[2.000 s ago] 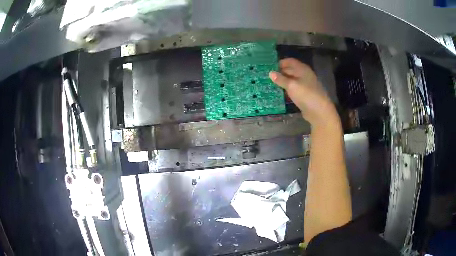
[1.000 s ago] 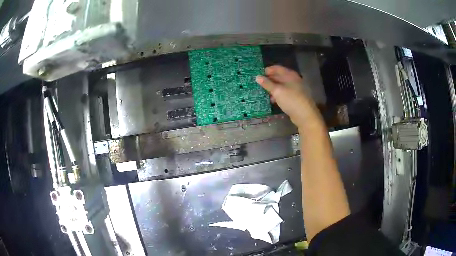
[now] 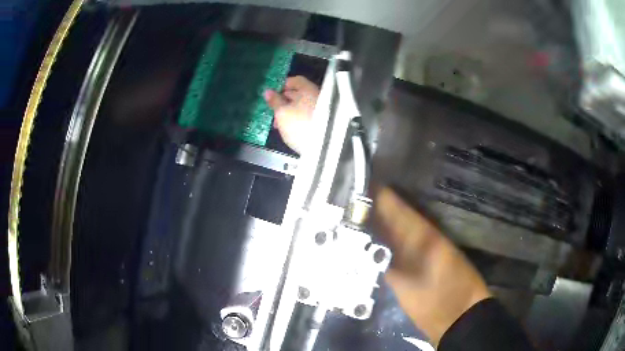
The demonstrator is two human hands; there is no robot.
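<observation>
A flat green circuit board (image 3: 267, 113) lies at the upper left, between two pale metal rails, partly in dark shadow. My right hand (image 3: 291, 110) is at the board's right edge, with its thumb and fingers closed on that edge. My right forearm passes beneath a bright metal bar, which hides my wrist, and comes out on the other side with a dark sleeve. The forearm is blurred. My left hand is out of the picture.
The bright metal bar with a bolted block (image 3: 336, 264) and hoses crosses above my arm. A pale rail (image 3: 236, 156) runs below the board. A dark slotted bed (image 3: 507, 185) is at right. A yellow-edged strip (image 3: 31, 130) curves down the far left.
The view has swung left. The board has moved left with my right hand, from the dark slotted bed past the bright bar. The crumpled white wipe is almost out of view.
</observation>
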